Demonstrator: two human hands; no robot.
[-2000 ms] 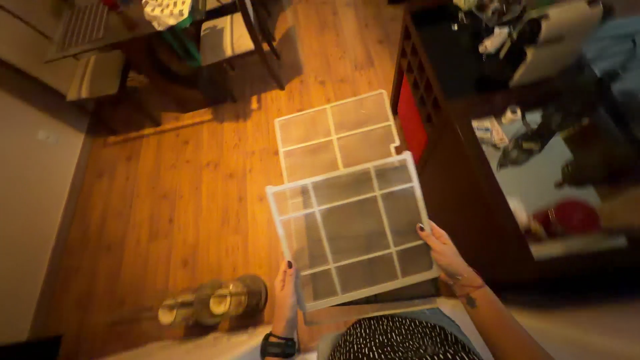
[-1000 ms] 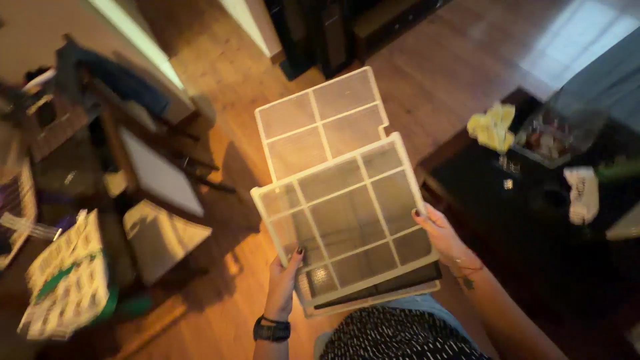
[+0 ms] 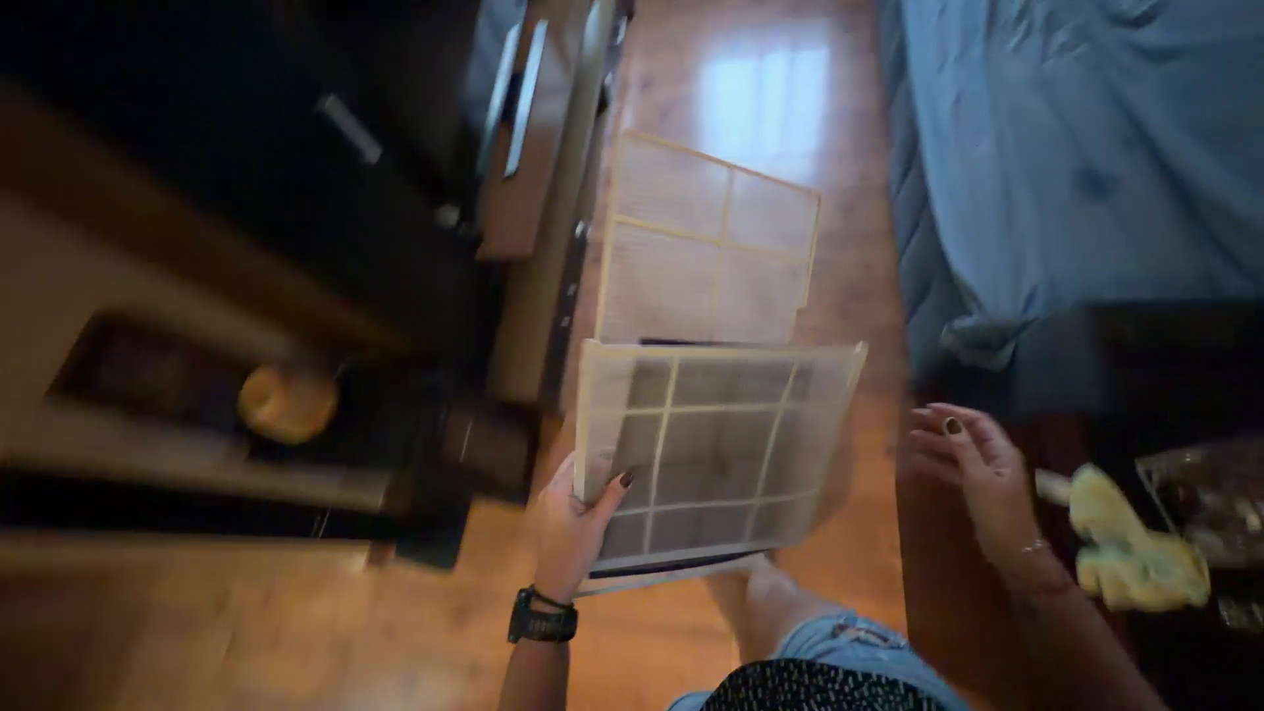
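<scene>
A stack of flat mesh air filters with pale plastic grid frames is in my left hand (image 3: 578, 523), whose thumb lies over the left edge of the top filter (image 3: 726, 444). Another mesh filter (image 3: 711, 237) sticks out beyond the top one, away from me. A dark panel edge shows between the layers. My right hand (image 3: 983, 469) is off the stack, to its right, with its fingers apart and slightly bent, holding nothing. How many layers the stack has, I cannot tell.
Dark furniture (image 3: 395, 197) with light handles runs along the left. A sofa with a blue cover (image 3: 1047, 178) stands at the right. Near my right hand, a dark table (image 3: 987, 612) bears a yellow cloth (image 3: 1131, 543) and a clear container (image 3: 1215, 494). Wooden floor (image 3: 849, 326) shows between.
My right hand has let go of the filters' right edge and moved away to the right. My left hand still holds them. The view has turned to another part of the room.
</scene>
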